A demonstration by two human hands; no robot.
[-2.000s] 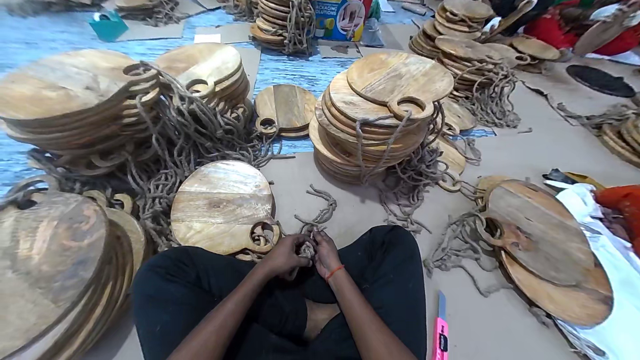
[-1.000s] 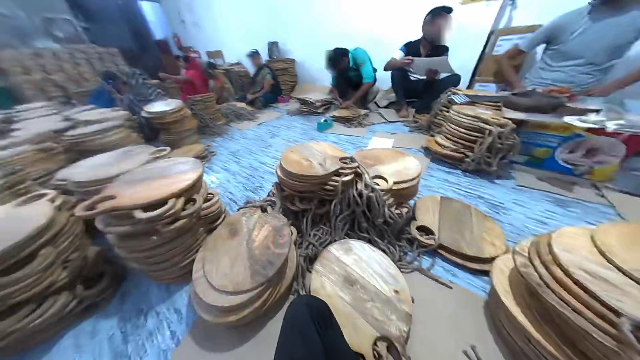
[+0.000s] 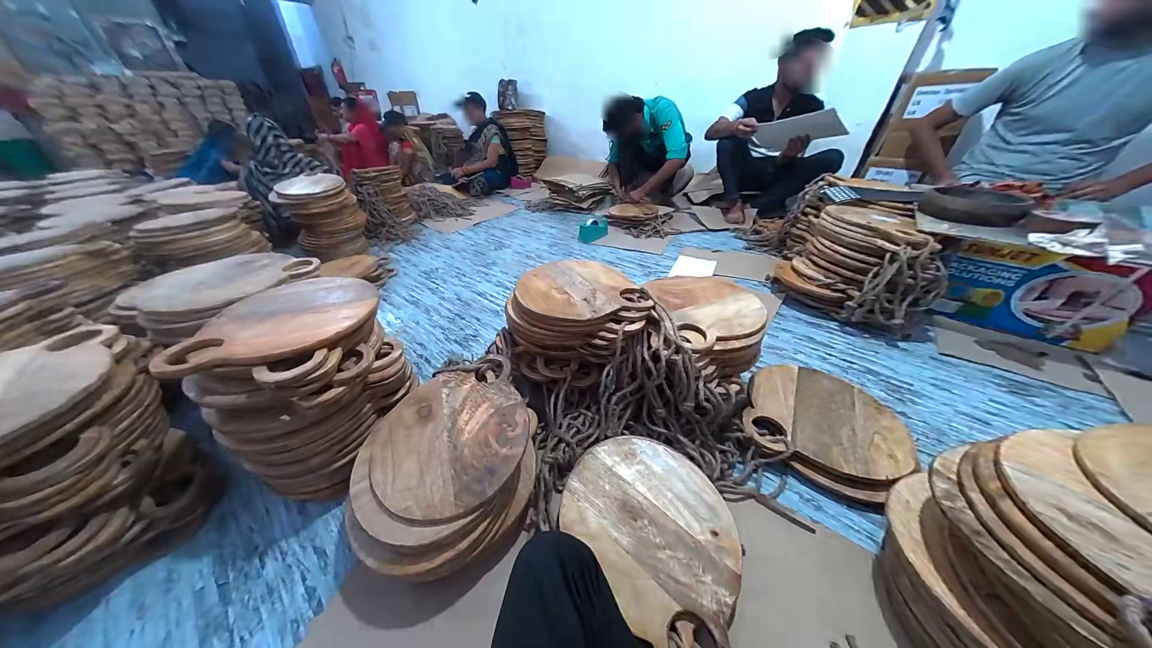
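Neither of my hands is in the picture; my knee in dark cloth shows at the bottom centre. Beside it a round wooden board (image 3: 652, 531) lies with its ring handle toward the bottom edge. Left of the knee, several round boards (image 3: 450, 450) lean in a tilted pile. Behind them, brown knotted ropes (image 3: 630, 396) hang in a tangle from a stack of round boards with handles (image 3: 571, 292). Two or more boards (image 3: 837, 423) lie to the right of the ropes.
Tall board stacks stand at the left (image 3: 288, 324) and lower right (image 3: 1035, 522). Cardboard sheets (image 3: 801, 567) cover part of the blue-patterned floor (image 3: 450, 288). A teal tape dispenser (image 3: 593, 230) and a printed carton (image 3: 1035, 288) are farther back. Several people sit along the wall.
The view has swung up and to the left. Two seconds ago both my hands were together on a rope in my lap; now they are out of the frame.
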